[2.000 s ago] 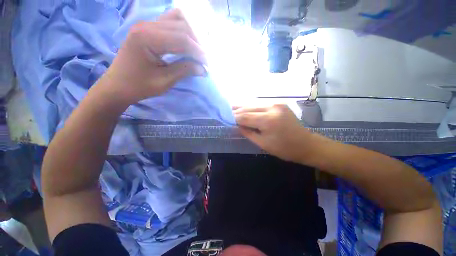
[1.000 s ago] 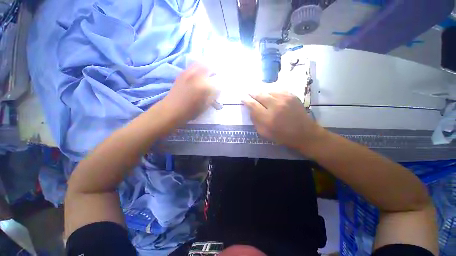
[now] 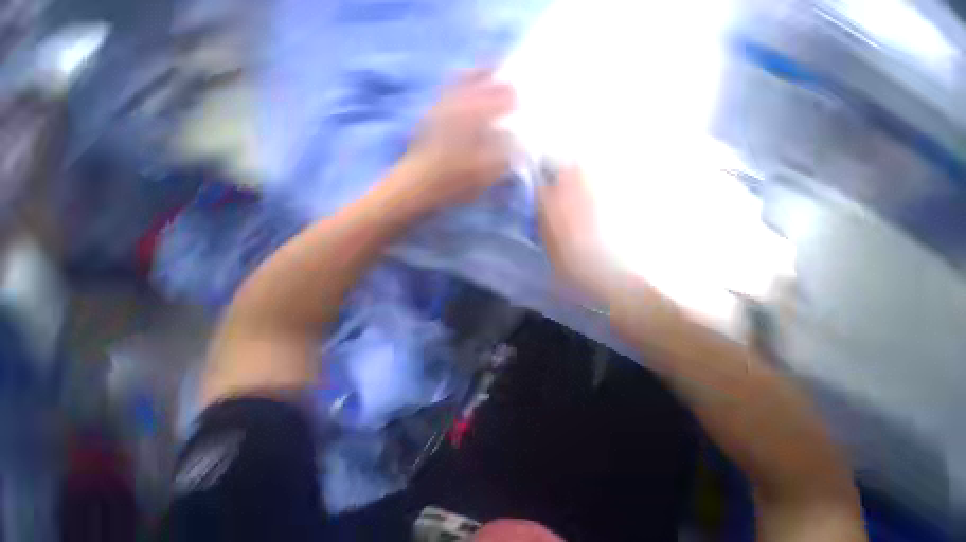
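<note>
The frame is strongly blurred. My left hand (image 3: 464, 136) is at the upper middle, at the right side of the light blue cloth (image 3: 350, 116) and beside the white lamp glare. My right hand (image 3: 567, 217) is just right of it, its fingers pointing up towards the left hand and partly washed out by the glare. Something small and dark shows at the right fingertips, but I cannot tell what. Whether either hand grips the cloth cannot be made out. The needle area is hidden in the glare.
The grey table edge (image 3: 508, 270) runs slanting down to the right below my hands. A crumpled light blue bundle (image 3: 387, 360) lies low, left of my dark-clothed lap. The white machine table (image 3: 890, 307) shows at the right.
The view has tilted and blurred, so the table edge now slants. My hands have come closer together, and the glare looks larger.
</note>
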